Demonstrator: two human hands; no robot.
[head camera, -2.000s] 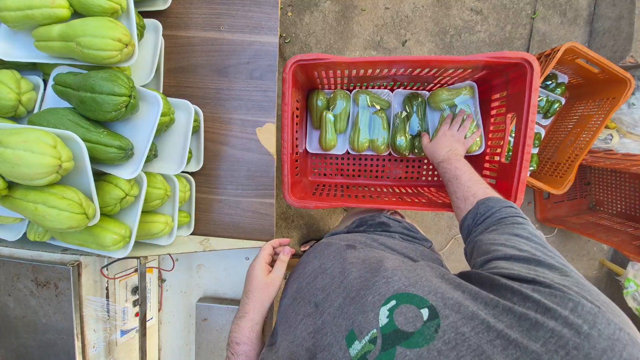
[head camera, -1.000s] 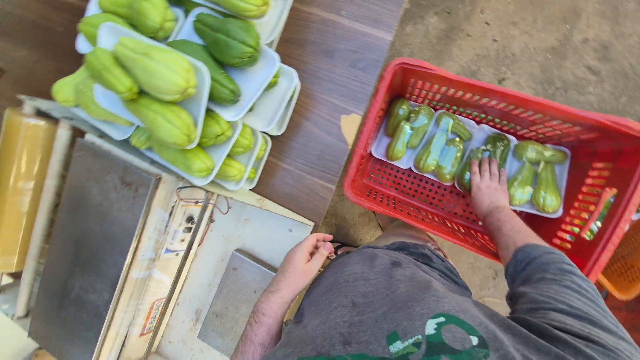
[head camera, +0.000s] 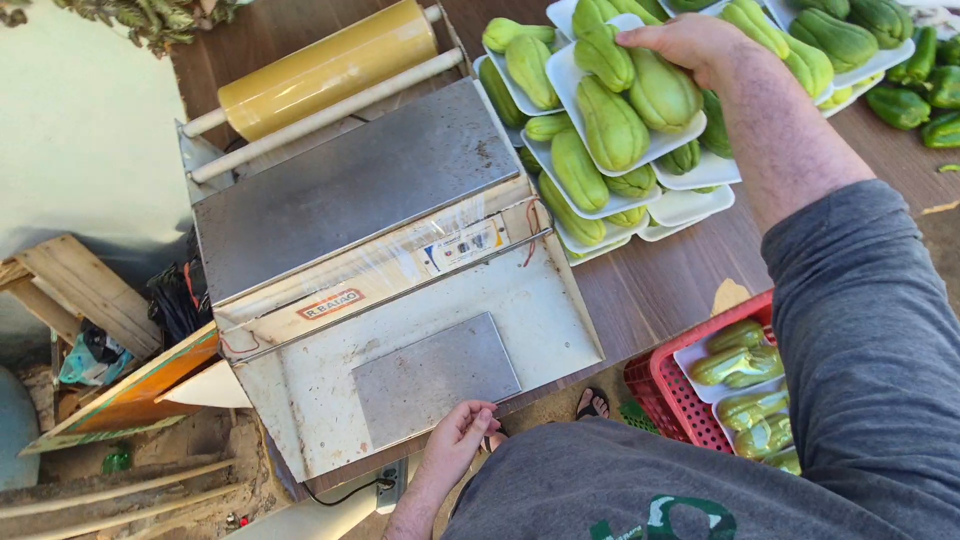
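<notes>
My right hand (head camera: 686, 46) reaches over a white foam tray (head camera: 639, 154) of light green chayotes (head camera: 611, 124) at the top of a stack. Its thumb lies at one chayote; the other fingers are partly hidden, so a grip on the tray cannot be told. Under and beside this tray are several more foam trays of chayotes. My left hand (head camera: 459, 439), fingers loosely curled and nothing seen in it, is at the front edge of a film wrapping machine (head camera: 405, 300), near its small metal plate (head camera: 436, 379).
A roll of plastic film (head camera: 328, 67) sits behind the machine's large metal plate (head camera: 360, 180). At the lower right, a red plastic crate (head camera: 660, 382) holds wrapped trays of chayotes (head camera: 731, 360). Green peppers (head camera: 900, 105) lie at the table's (head camera: 652, 300) far right. Wooden boards (head camera: 90, 292) stand at the left.
My right hand has left the wrapped trays in the red crate and is now at the stacked chayote trays. The view has swung left toward the wrapping machine.
</notes>
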